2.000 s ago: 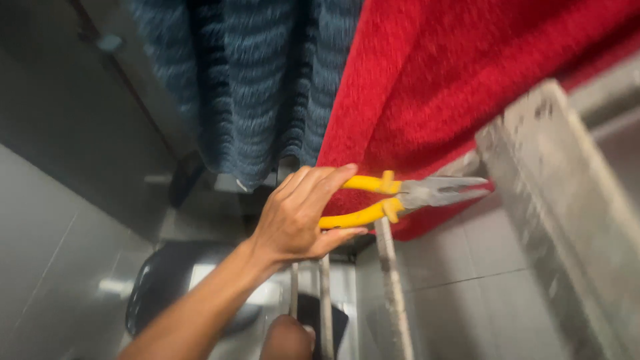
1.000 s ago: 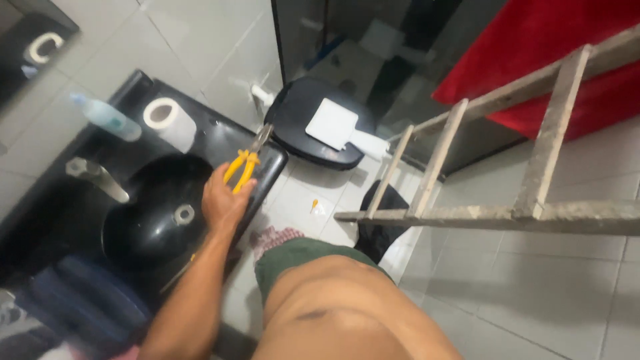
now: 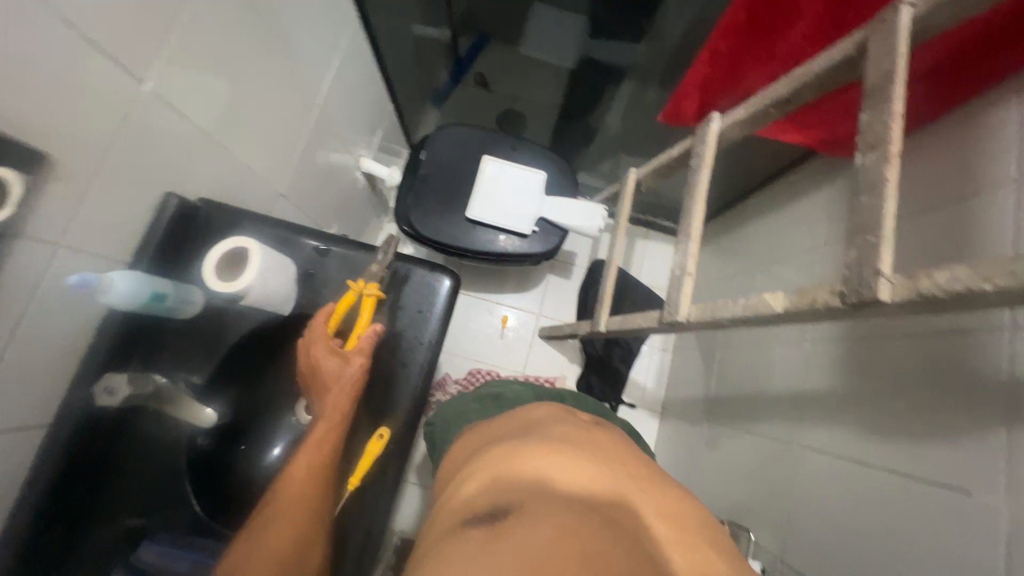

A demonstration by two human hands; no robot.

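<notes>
My left hand (image 3: 336, 360) holds yellow-handled pliers (image 3: 366, 300) over the black washbasin counter (image 3: 424, 284). The handles sit in my fingers and the metal jaws point away from me. A yellow-handled screwdriver (image 3: 370, 460) lies on the counter beside my forearm, its shaft partly out of sight. Past the hand, a roll of toilet paper (image 3: 268, 276) and a bottle of bluish liquid (image 3: 148, 294) rest on the counter near the faucet (image 3: 156, 398). My right hand is out of view.
A worn wooden ladder (image 3: 700, 216) slants along the right side, with a red towel (image 3: 744, 60) behind it. A white plate-like piece (image 3: 508, 194) lies on the closed black toilet lid (image 3: 448, 232). A small yellow object (image 3: 504, 322) and a dark cloth (image 3: 612, 344) are on the floor.
Two seconds ago the pliers were in front of the red towel, close to the ladder; now my left hand holds them over the counter. The view has swung down and away from the towels.
</notes>
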